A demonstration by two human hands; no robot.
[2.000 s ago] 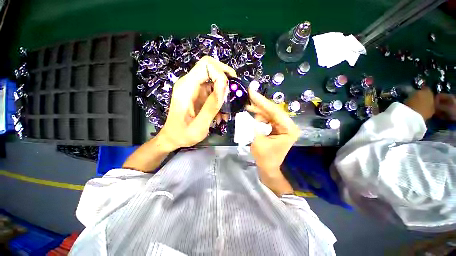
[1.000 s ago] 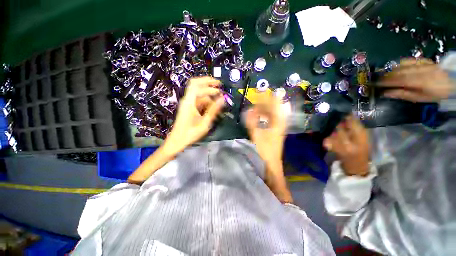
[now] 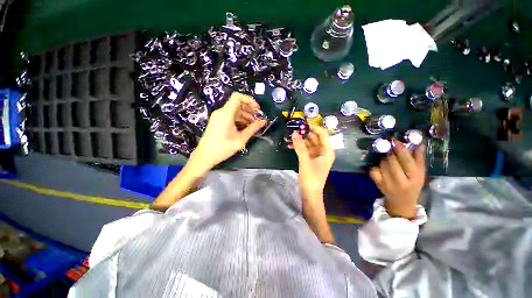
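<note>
My left hand [image 3: 230,128] pinches a thin, partly shiny piece [image 3: 269,124] between thumb and fingertips; I cannot tell if it is a strap or a tool. My right hand [image 3: 317,152], just to its right, holds a round dark watch head [image 3: 298,126] with small pink and white glints in its fingertips. A small white piece [image 3: 336,140] shows beside my right fingers; whether it is held is unclear. A large tangled heap of black straps with silver fittings [image 3: 201,75] lies beyond and left of my left hand.
A dark compartment tray [image 3: 87,99] lies left. Silver-topped round parts [image 3: 349,107] and yellow pieces [image 3: 315,119] lie right. A clear bottle [image 3: 332,38] and white sheets [image 3: 394,43] stand beyond. Another person's hand [image 3: 401,174] touches parts at right. A blue bin [image 3: 143,179] is below the edge.
The hands have moved apart from their earlier close position over the heap's right side. The watch head now shows in my right fingertips. The other person's hand has reached forward to the silver-topped parts.
</note>
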